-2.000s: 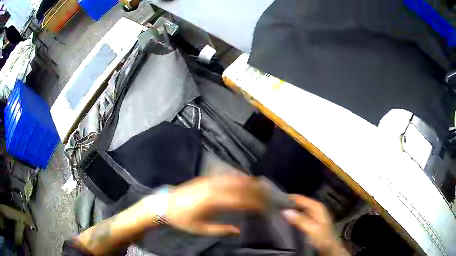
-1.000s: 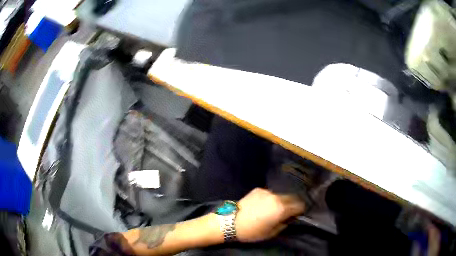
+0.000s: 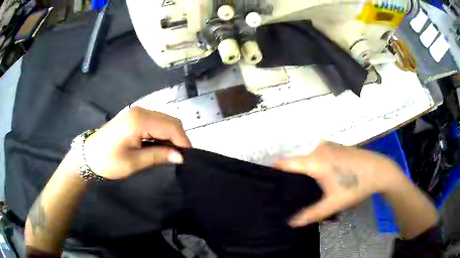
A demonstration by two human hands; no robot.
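Observation:
A black cloth panel (image 3: 227,201) lies over the front edge of the white table, below the sewing machine head (image 3: 297,12). My left hand (image 3: 136,146), with a metal watch band at the wrist, pinches the panel's upper edge between thumb and fingers. My right hand (image 3: 338,181) is on the panel's right end, its thumb and fingers spread around the cloth edge; it is slightly blurred. The needle plate (image 3: 202,108) is bare beyond my left hand. The presser foot (image 3: 191,85) stands left of the brownish rectangle (image 3: 237,100).
Dark cloth (image 3: 55,95) covers the table's left side, with a dark blue bar (image 3: 95,40) above it. Another black piece (image 3: 318,50) lies behind the tension dials (image 3: 229,50). An orange cord coil (image 3: 403,55) is at the right. A blue crate (image 3: 386,156) stands below the table.
The view has swung from the cloth bundle beside the table to the machine head. Both hands now hold a black panel in front of the needle area; my right hand has come back into view.

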